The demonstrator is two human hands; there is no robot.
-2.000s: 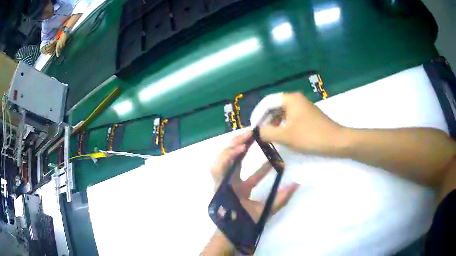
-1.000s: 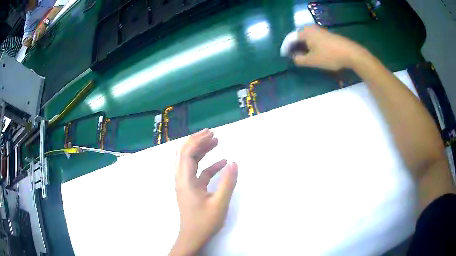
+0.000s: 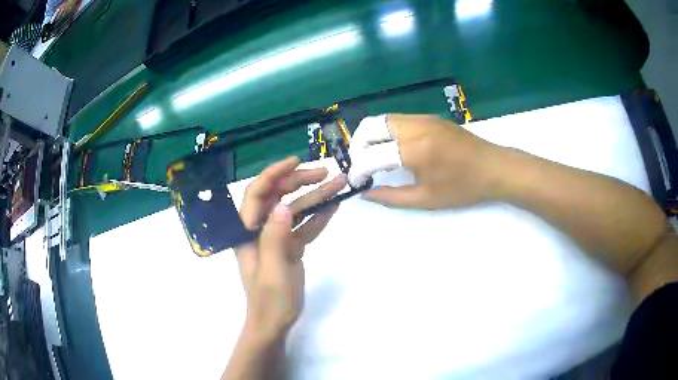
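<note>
A black phone middle frame (image 3: 212, 208) is held over the white sheet, with its solid end to the left and orange-gold bits along that end. My left hand (image 3: 276, 230) is bare and grips the frame's lower long side near the middle. My right hand (image 3: 424, 159) wears white finger cots (image 3: 373, 152) and its fingertips are at the frame's right end. The fingers hide part of that end.
A green conveyor belt (image 3: 297, 89) beyond the sheet (image 3: 163, 297) carries a row of frames. A black tray (image 3: 223, 26) lies at the back. A white guide bar (image 3: 137, 185) and metal bracket (image 3: 61, 215) are at left. A dark piece (image 3: 653, 141) is at right.
One second ago my left hand was empty and my right hand was out over the belt. Now both hands are together over the sheet with a frame. The frame at the back right of the belt has gone from view.
</note>
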